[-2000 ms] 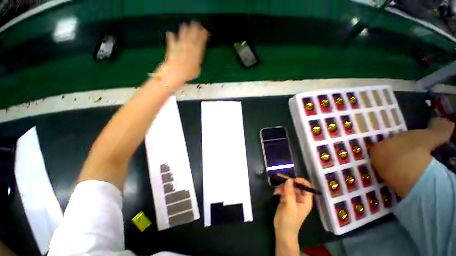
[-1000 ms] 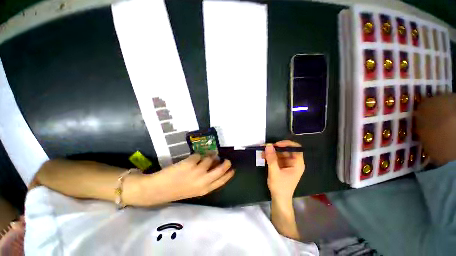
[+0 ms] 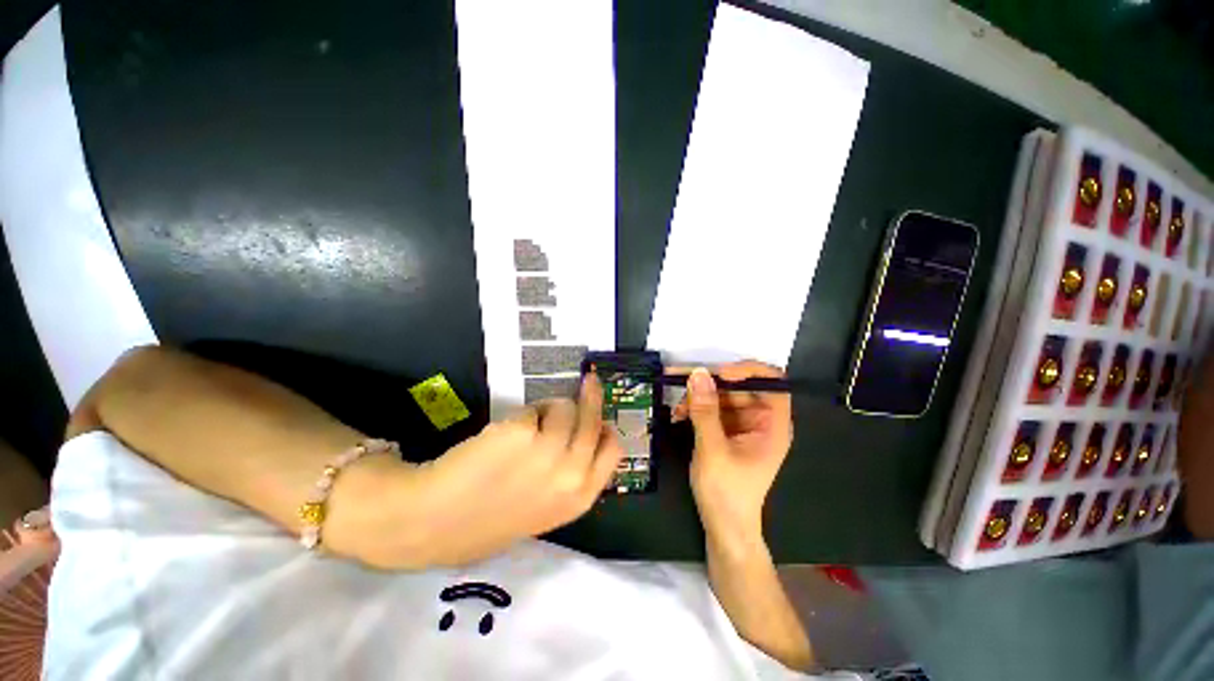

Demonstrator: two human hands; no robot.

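The open phone unit (image 3: 634, 432), a black frame with a green board and silver shields, lies at the near ends of two white sheets. My left hand (image 3: 553, 459) is on its left side, fingertips at the frame's upper left. My right hand (image 3: 738, 432) holds the black tweezers (image 3: 746, 385) level at the unit's right edge; the tip is hard to make out. The left white sheet (image 3: 539, 120) bears grey-brown adhesive pads (image 3: 537, 290). The right white sheet (image 3: 766, 160) runs up behind the tweezers; its near end is hidden by the unit and my right hand.
A dark smartphone (image 3: 913, 314) lies right of the sheets. Stacked white foam trays (image 3: 953, 459) with red and gold parts stand farther right, beside a neighbour's arm. A yellow label (image 3: 438, 401) lies left of the sheets. Another white sheet (image 3: 67, 200) lies far left; a pink fan (image 3: 27, 605) is lower left.
My left hand has gone from over the green belt to the unit, now held more upright near the sheets. My right hand has brought the tweezers from beside the smartphone to the unit's edge.
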